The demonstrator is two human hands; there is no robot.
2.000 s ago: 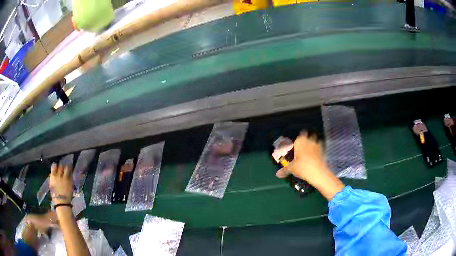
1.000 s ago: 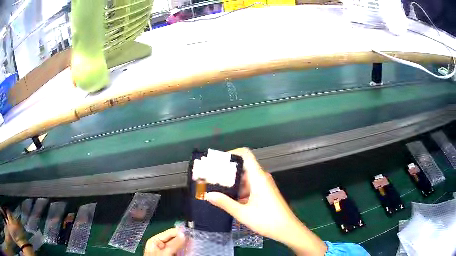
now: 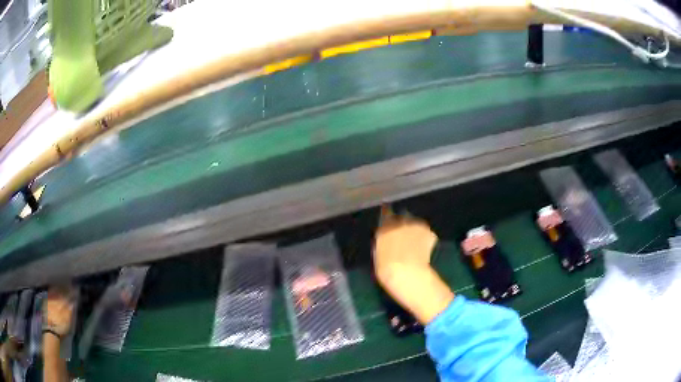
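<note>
My right hand, bare with a blue sleeve, is over a black phone module on the dark green conveyor belt. The hand covers most of this module, and I cannot tell whether the fingers grip it. To its left, a clear bubble bag shows a pinkish patch and copper strip inside. Beside it lies a pale bubble bag with no module visible inside. Two uncovered black modules, the nearer and the farther, lie to the right. My left hand is out of the picture.
A heap of bubble bags is at the lower right. More bagged pieces lie at the far right and left. Another person's hand with a dark wristband is at the left. A green fan stands on the white shelf above.
The module held before me, its lower end in a bubble bag, is no longer in my hands. My right hand is now over a module on the belt. My left hand has left the picture.
</note>
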